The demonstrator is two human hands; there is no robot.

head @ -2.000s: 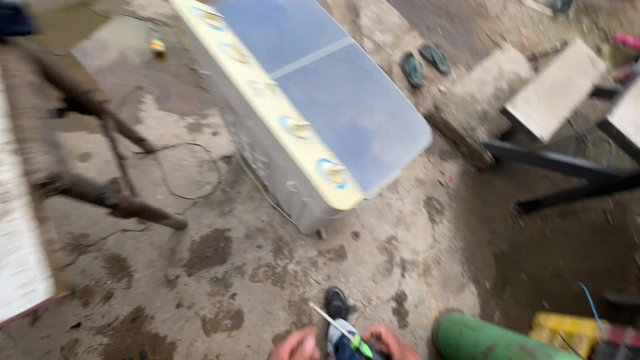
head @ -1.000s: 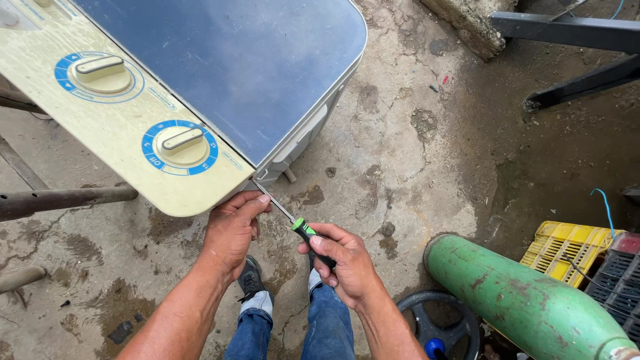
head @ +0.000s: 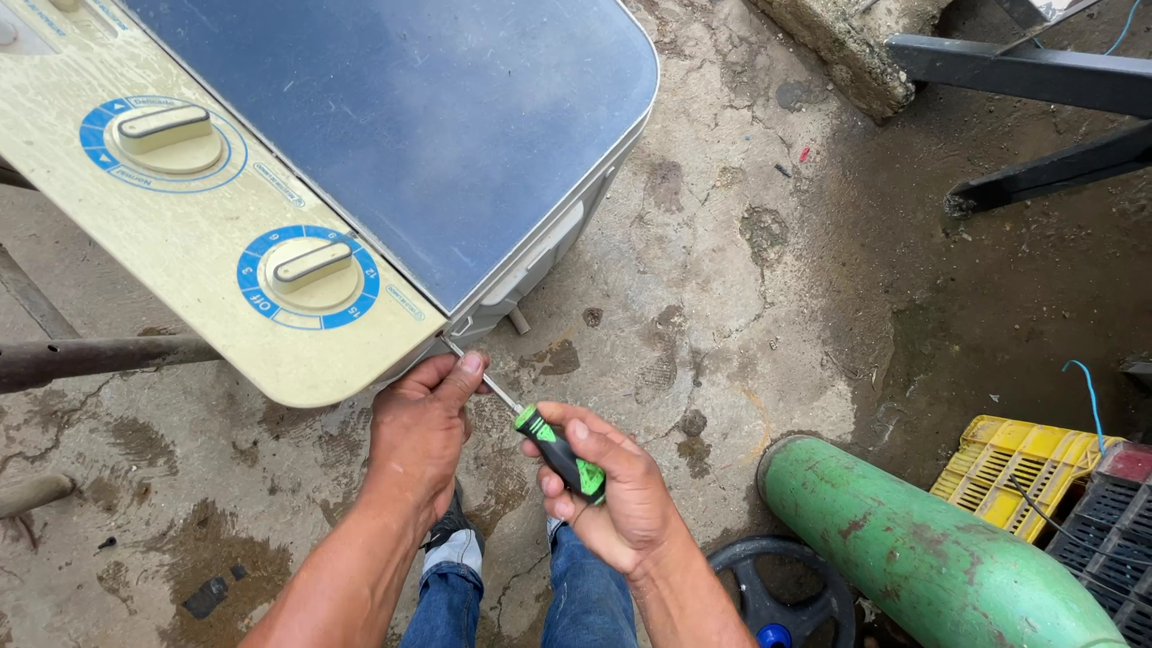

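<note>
A washing machine with a cream control panel (head: 171, 261), two large knobs and a blue translucent lid (head: 423, 117) fills the upper left. My right hand (head: 621, 486) grips the green and black handle of a screwdriver (head: 562, 450). Its shaft runs up and left, and the tip meets the side of the machine at the panel's corner, beside the lid edge. My left hand (head: 423, 423) is just under that corner, thumb and index finger at the shaft near the tip. Whether they pinch the shaft or rest against it is unclear, and the other fingers are partly hidden.
A green gas cylinder (head: 927, 549) lies at the lower right beside a yellow plastic crate (head: 1017, 468), a dark crate (head: 1107, 531) and a black wheel (head: 792, 585). Black metal legs (head: 1035, 76) stand at the upper right, and a rusty pipe (head: 99, 360) is at the left.
Two seconds ago the machine was farther off and both hands were low in view. One second ago the screwdriver was at the panel corner, as now. The view has moved in close.
</note>
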